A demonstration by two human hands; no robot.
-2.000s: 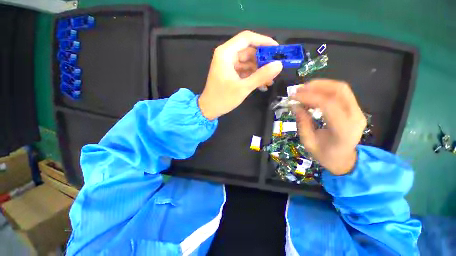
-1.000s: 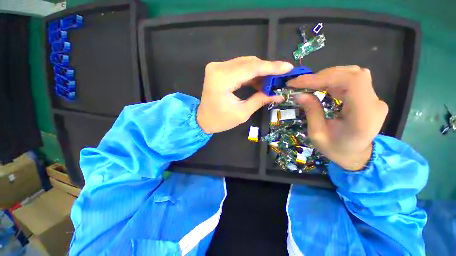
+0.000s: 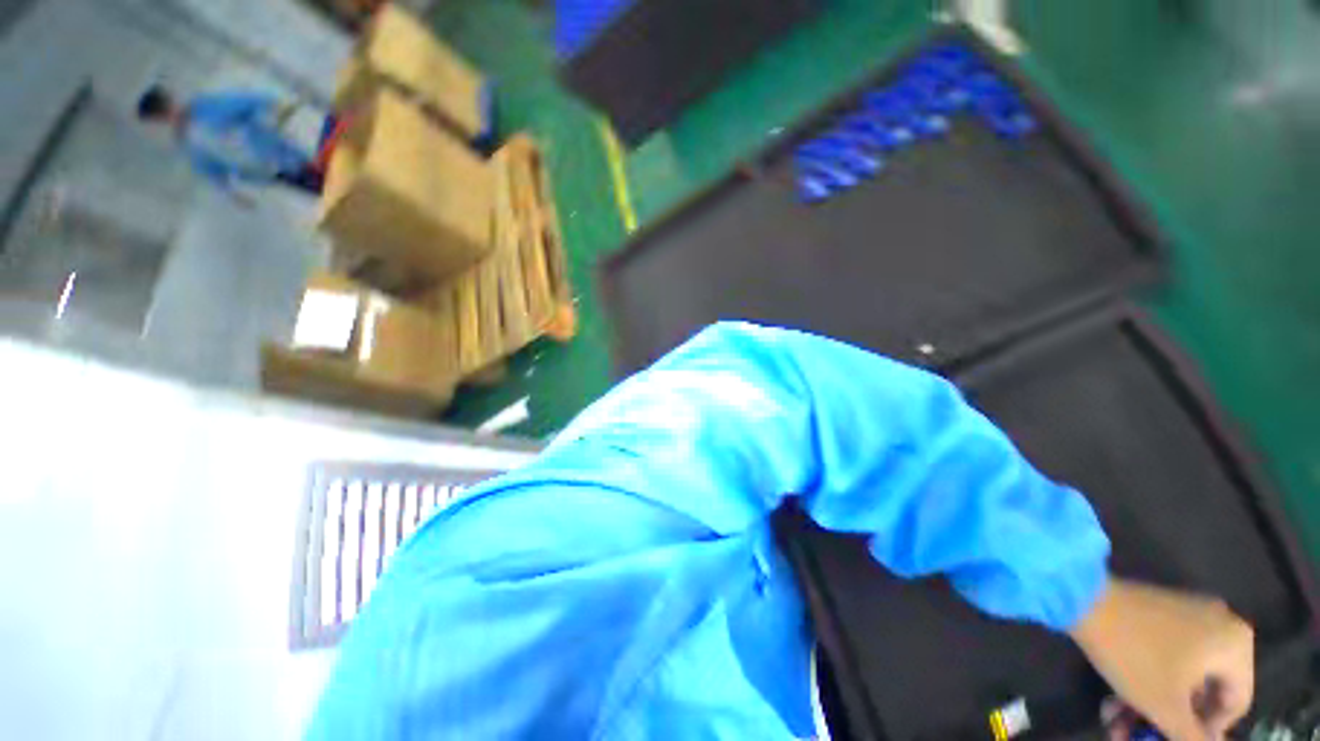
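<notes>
My left hand is at the lower right, blurred and with its fingers curled. A sliver of a blue housing shows under the fingers, mostly cut off by the bottom edge. My right hand is out of the picture. A small white battery with a yellow end lies in the black tray left of my hand. A bit of the circuit board pile shows in the bottom right corner. Blue housings stand in rows in the far black tray.
The black trays have raised rims. Beyond them are a dark bin with blue parts, cardboard boxes on a wooden pallet, and a person in blue at the upper left. A white panel with a slatted vent is at the left.
The view has swung to the left and tilted, showing the floor and boxes. My left hand now appears at the lower right, and my right hand has left the picture.
</notes>
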